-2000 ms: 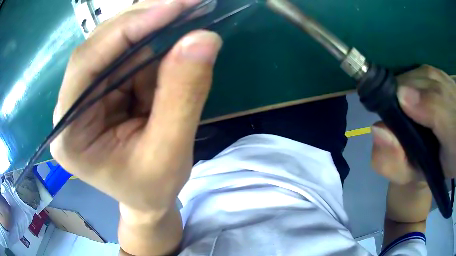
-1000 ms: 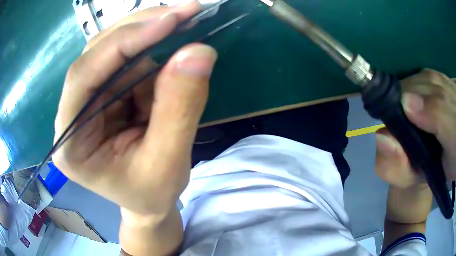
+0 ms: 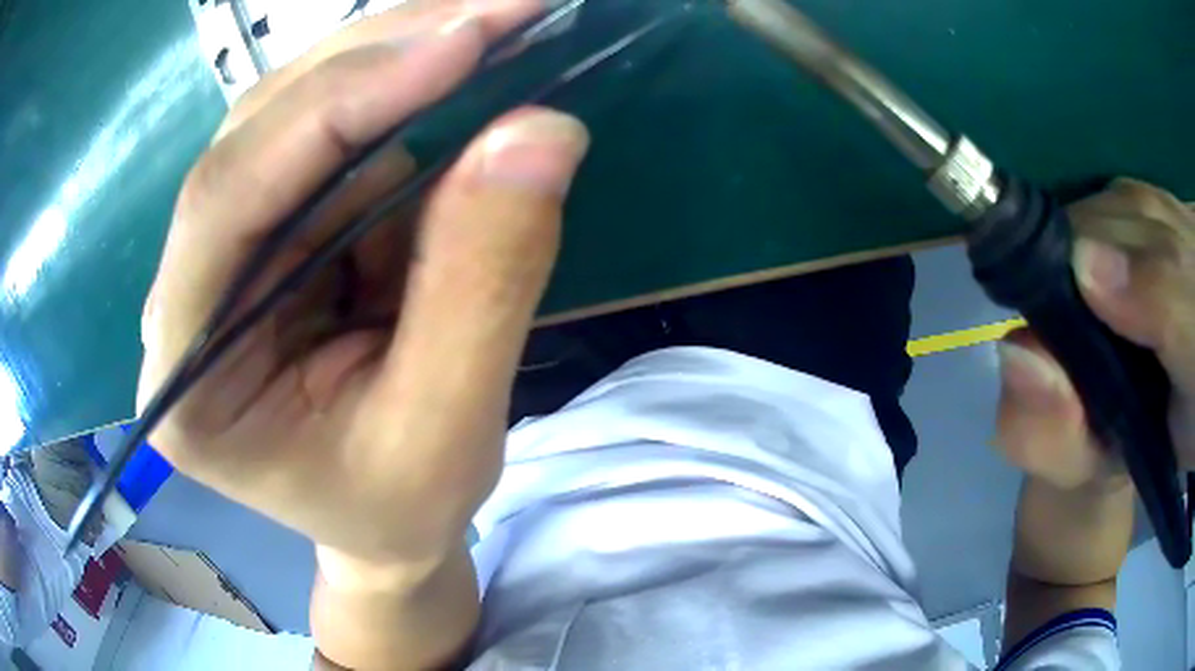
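Note:
My left hand (image 3: 354, 288) holds long black tweezers (image 3: 282, 262) between thumb and fingers. The two arms stand apart, and their tips point to the top edge, where they blur. My right hand (image 3: 1114, 328) grips the black handle of a soldering iron (image 3: 963, 177). Its silver barrel slants up and left, and its tip is at or beyond the top edge, near the tweezers' tips. A white-silver panel (image 3: 262, 29) with slots lies behind my left fingers, mostly cut off and hidden. What the tips touch cannot be seen.
The green mat (image 3: 734, 171) has a light brown edge near my body. Light glares on its left side. At the lower left are a blue thing (image 3: 142, 479), a cardboard piece (image 3: 197, 583) and part of another person (image 3: 33, 537). A yellow line (image 3: 963, 338) marks the floor.
The soldering iron and my right hand have shifted slightly right and down. The tweezers' arms look further apart than before, and their rear end sits a little lower. The panel shows slightly less.

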